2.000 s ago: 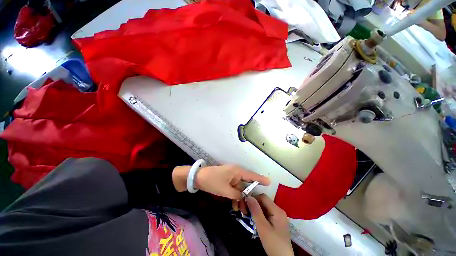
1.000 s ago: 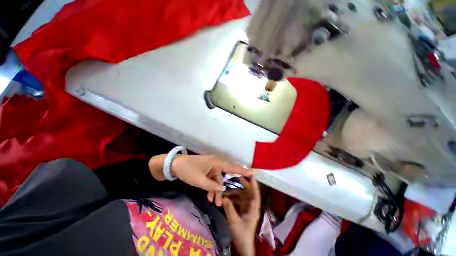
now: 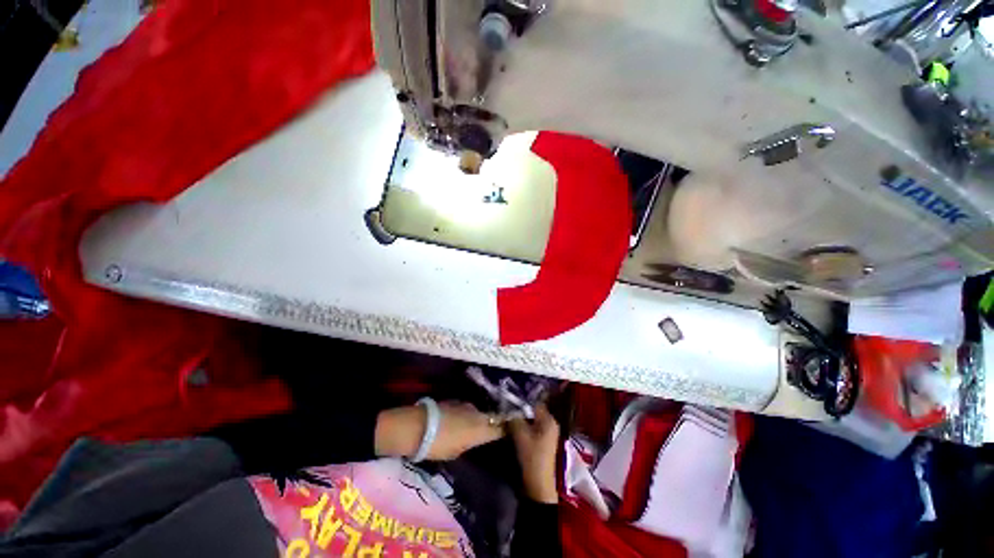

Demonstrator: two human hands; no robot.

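My left hand (image 3: 463, 428), with a white bangle at the wrist, is below the table's front edge at my lap. My right hand (image 3: 536, 449) is close beside it. A crumpled bundle of silvery-white strips (image 3: 512, 395) sits at the fingertips of both hands; the fingers are small and partly blurred, and both seem to hold it. A curved red piece (image 3: 578, 245) lies on the bed of the sewing machine (image 3: 654, 82), right of the lit needle area, its lower end near the ruler edge.
Large red panels (image 3: 218, 98) lie over the table's left end and hang down. Dark thread snips (image 3: 689, 278) lie behind the curved piece. Red and white pieces (image 3: 681, 480) and dark blue cloth (image 3: 834, 490) are below the table edge. A black cord (image 3: 817, 354) is at the right end.
The view has shifted right, showing more of the machine and the bundles below the table. My hands have lowered from near the table edge to my lap with the strips. The curved piece stays on the bed.
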